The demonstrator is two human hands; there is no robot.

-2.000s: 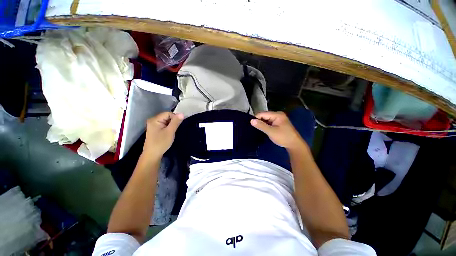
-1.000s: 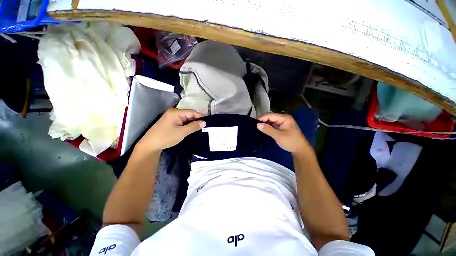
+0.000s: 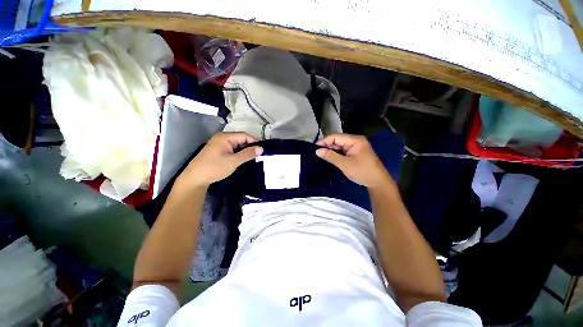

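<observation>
A dark garment [image 3: 249, 185] lies across my lap, its far edge raised in my fingers. A white square piece [image 3: 282, 172] lies flat on the dark cloth between my hands. My left hand [image 3: 219, 159] pinches the far edge left of the white square. My right hand [image 3: 353, 159] pinches the same edge to the right of it. A beige garment part [image 3: 272, 96] with dark piping is bunched just beyond the dark cloth. Whether the white square is fixed to the cloth, I cannot tell.
The wood-edged white table [image 3: 307, 39] runs across the top. Cream cloth [image 3: 105, 108] and a white board [image 3: 182, 134] are at the left. A clear plastic bag [image 3: 216, 59] lies behind. A red basket [image 3: 511, 153] with pale green contents is under the table at the right.
From the first frame, my left hand has moved right along the edge, close to the white square. My right hand has shifted slightly left, so the hands are closer together. Both still pinch the cloth.
</observation>
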